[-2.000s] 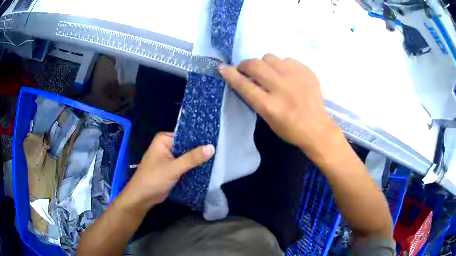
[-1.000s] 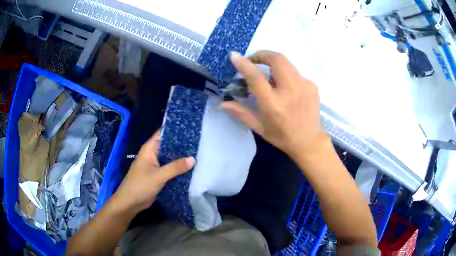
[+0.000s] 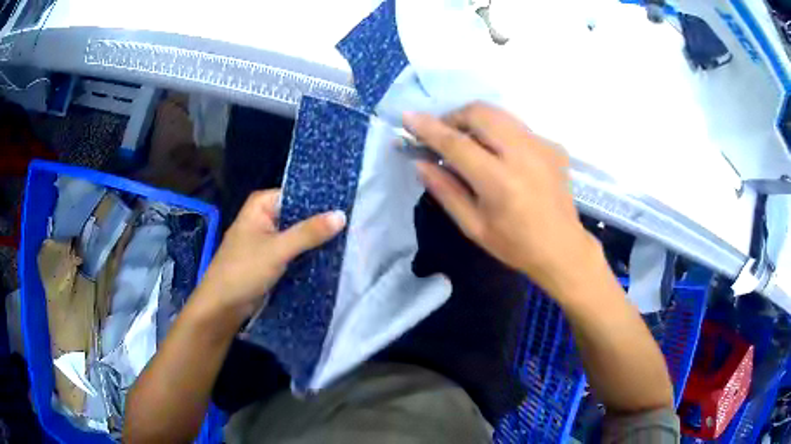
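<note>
My left hand [image 3: 269,251] holds a speckled navy piece [image 3: 323,165] over my lap, thumb on top. Pale lining [image 3: 373,251] is attached along its right side and hangs toward my lap with a wavy edge. My right hand [image 3: 503,182] is at the table edge by the lining's upper part, closed around small dark snips [image 3: 421,149], mostly hidden by the fingers. Another speckled navy piece [image 3: 378,54] with pale lining lies on the tabletop above. Whether the two pieces are still joined I cannot tell.
The white table [image 3: 624,113] has a printed ruler scale [image 3: 217,69] along its front edge. A blue crate [image 3: 33,286] of cut pieces stands at left. Blue mesh baskets [image 3: 542,355] and a red plastic basket [image 3: 724,381] are at lower right. A dark object [image 3: 704,45] lies at upper right.
The held navy piece now reaches higher, up to the table edge, and its lining spreads further right. The navy piece on the table has shifted up and left. My right hand stays near the table edge.
</note>
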